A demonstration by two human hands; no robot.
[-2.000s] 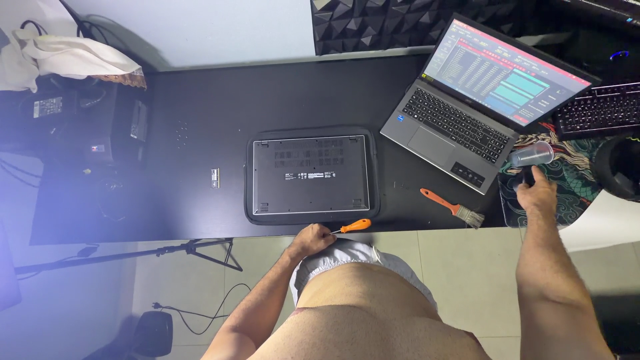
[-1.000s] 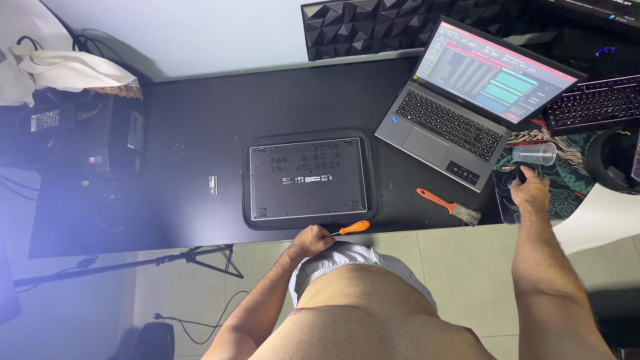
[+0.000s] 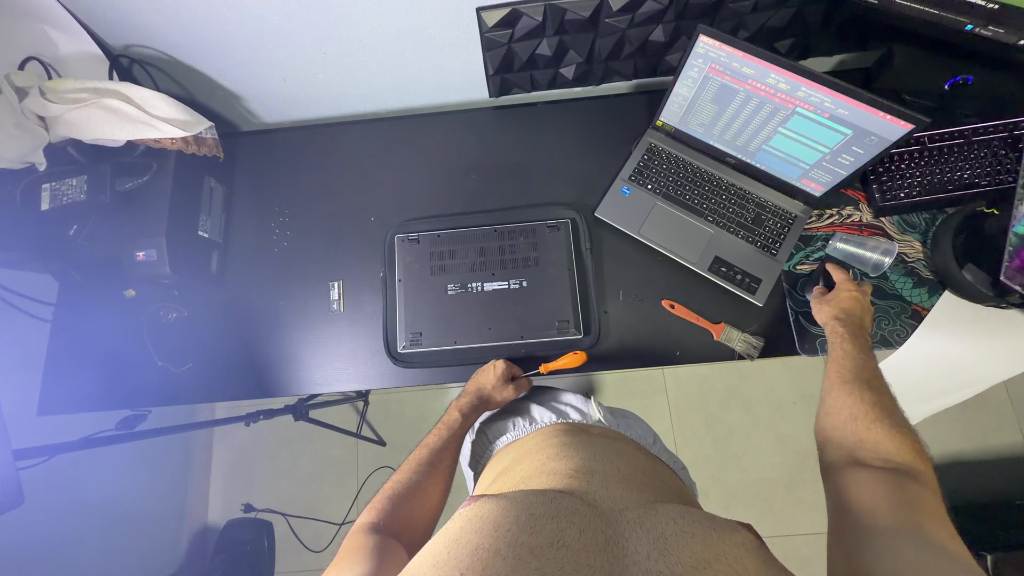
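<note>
My left hand (image 3: 498, 385), at the desk's front edge, is closed around the shaft of a screwdriver with an orange handle (image 3: 564, 362). Just beyond it a closed laptop (image 3: 490, 312) lies upside down on a dark sleeve (image 3: 590, 320), its vented bottom cover facing up. My right hand (image 3: 842, 302) rests on a black computer mouse (image 3: 819, 280) on a patterned mouse pad (image 3: 808, 328). A clear plastic cup (image 3: 862, 254) lies on its side by those fingers. Between the hands is a paintbrush with an orange handle (image 3: 692, 315). An open laptop (image 3: 680, 228) stands behind it, screen lit.
A memory module (image 3: 336, 296) and several small screws (image 3: 280, 230) lie on the black desk (image 3: 320, 176), left of the laptop on the sleeve. A black keyboard (image 3: 944, 164) and headphones (image 3: 964, 256) are at the right. A computer case (image 3: 172, 216) stands at the left; a tripod (image 3: 300, 410) is below.
</note>
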